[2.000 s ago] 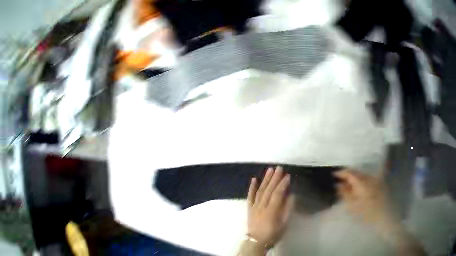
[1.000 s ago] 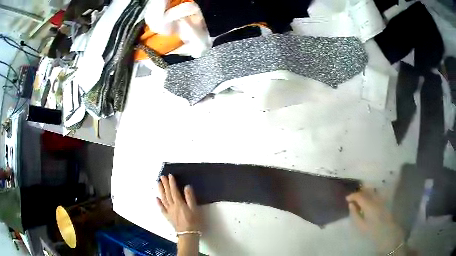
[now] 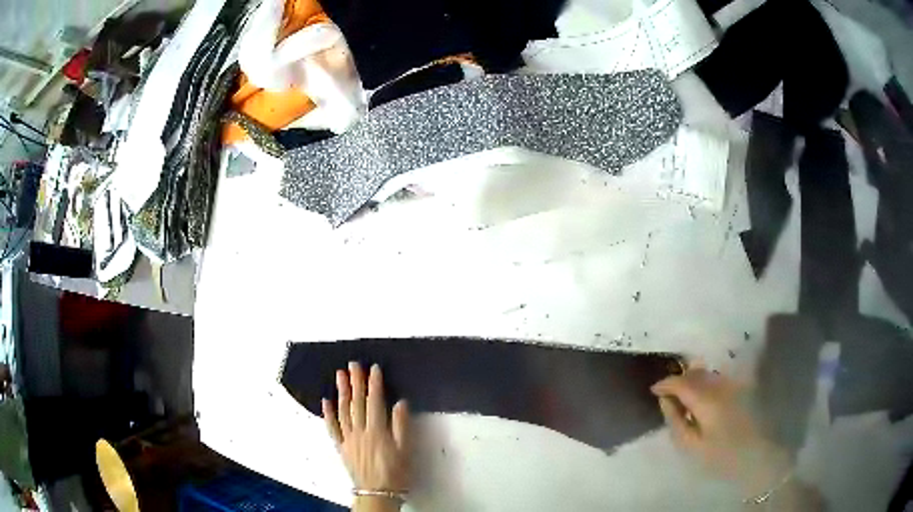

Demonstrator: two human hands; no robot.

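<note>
A long curved black cut piece (image 3: 481,378) lies flat on the white table, with a thin pale speckled rim along its upper edge. My left hand (image 3: 368,430) lies palm down on its left part, fingers spread and holding nothing. My right hand (image 3: 711,415) is at its right end, with fingers curled and pinched at the corner; the fingertips partly hide that corner. A speckled grey cut piece (image 3: 471,130) of similar shape lies farther back, partly over white paper.
Orange cloth (image 3: 265,103) and white cloth (image 3: 305,65) lie at the back left, beside layered fabric strips (image 3: 190,130). Marked paper patterns (image 3: 701,165) are at the back right. Black offcuts (image 3: 829,220) lie on the right. A blue crate (image 3: 250,498) stands below the table's front left edge.
My left hand has moved a little inward from the black piece's left end. My right hand stays at the right end. The view has shifted slightly.
</note>
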